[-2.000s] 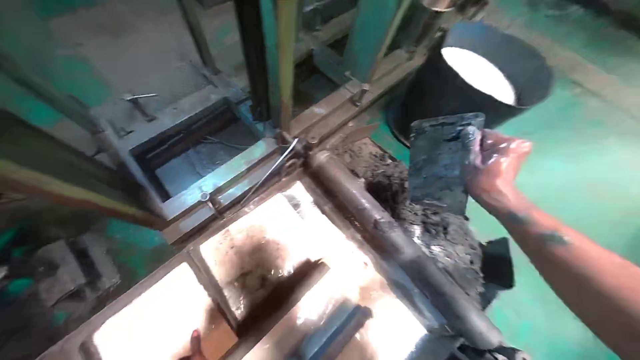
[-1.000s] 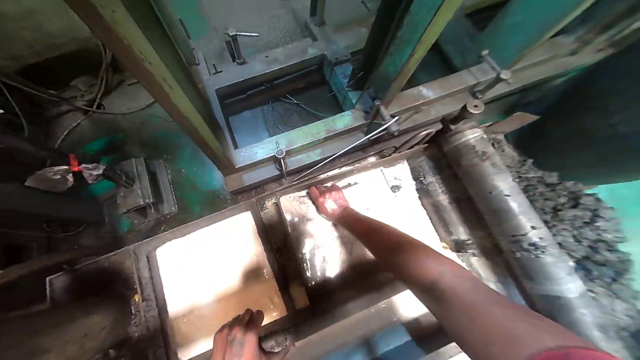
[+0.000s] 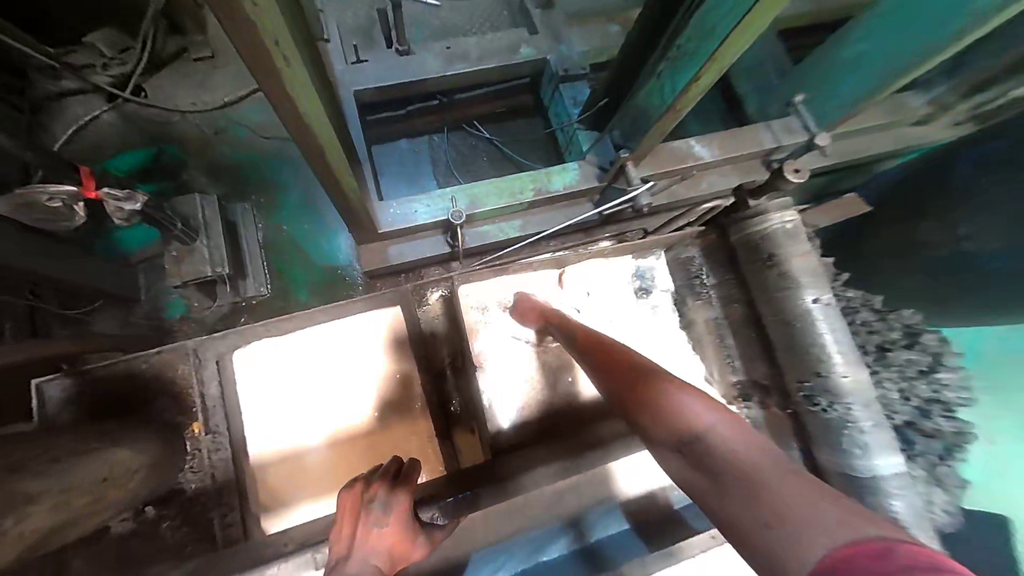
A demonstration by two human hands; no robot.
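Two brightly lit rectangular compartments lie side by side in a metal frame. My right hand (image 3: 532, 314) is over the pale surface of the right compartment (image 3: 592, 296); glare blurs its fingers, and whether they hold anything cannot be told. Below the left compartment (image 3: 320, 400), my left hand (image 3: 382, 516) rests on the near rail, its fingers curled at the end of a dark bar (image 3: 472, 502). Right of the compartments, a metal roller (image 3: 808, 320) runs along the frame, with dark clumped material (image 3: 912, 384) beyond it.
A green metal frame with posts (image 3: 296, 112) and an open rectangular pit (image 3: 464, 136) stands ahead. A thin rod (image 3: 568, 220) lies slanted along the far edge. Metal channel pieces (image 3: 200, 240) and cables are at the left, and a large dark container (image 3: 944, 232) is at the right.
My right hand has moved left from the clumped material, where it held a dark flat plate, to the right compartment; the plate is not seen in it now. The view has shifted.
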